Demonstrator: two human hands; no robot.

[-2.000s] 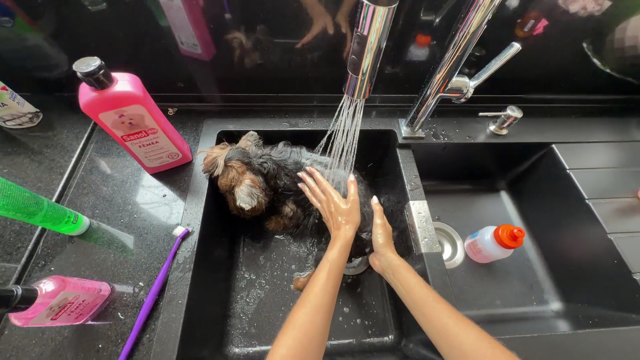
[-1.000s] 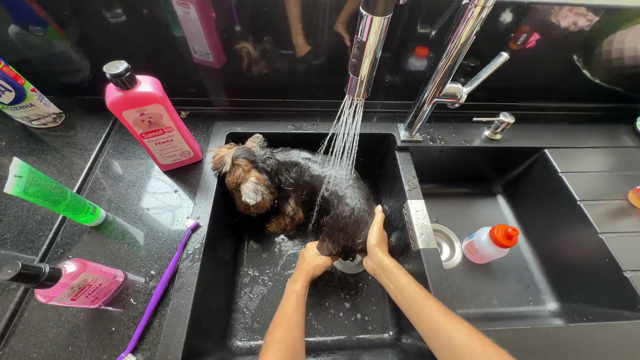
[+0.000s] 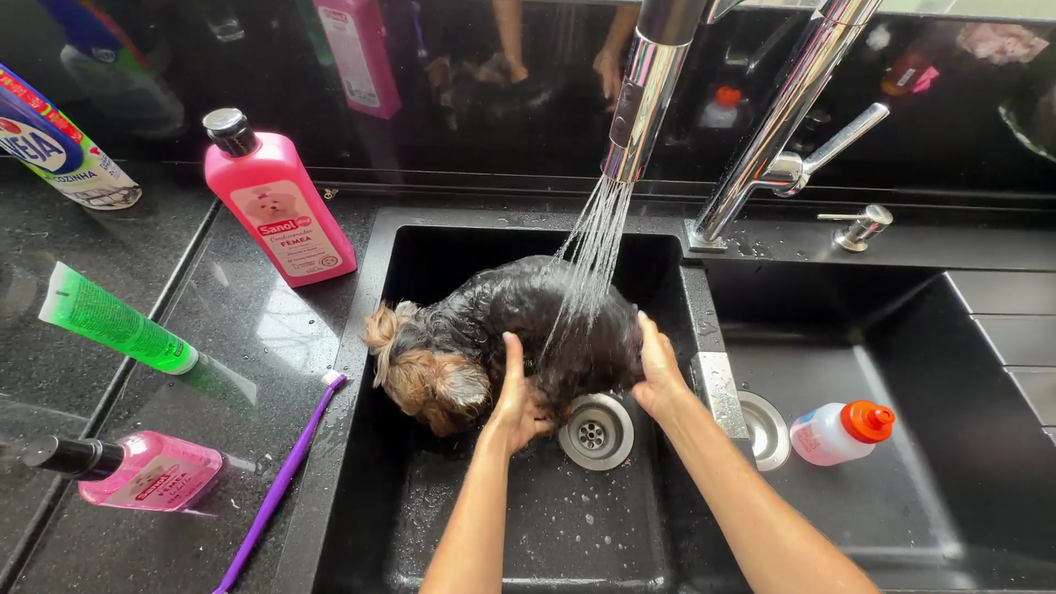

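Observation:
A small wet dog with dark back fur and a tan head is in the left bowl of a black sink, its head toward the left. Water from a chrome pull-down spray head falls on its back. My left hand is against the dog's near side, thumb up and fingers curled under its body, partly hidden. My right hand cups the dog's rear at the right. Between my hands the metal drain shows in the bowl's floor.
Left on the counter are a pink conditioner bottle, a green tube, a smaller pink bottle, a cleaner bottle and a purple toothbrush. An orange-capped bottle lies in the right bowl, near the faucet.
My left hand has left the dog's back, where it lay two seconds ago, and is now at its near side. The dog's head is lower in the bowl.

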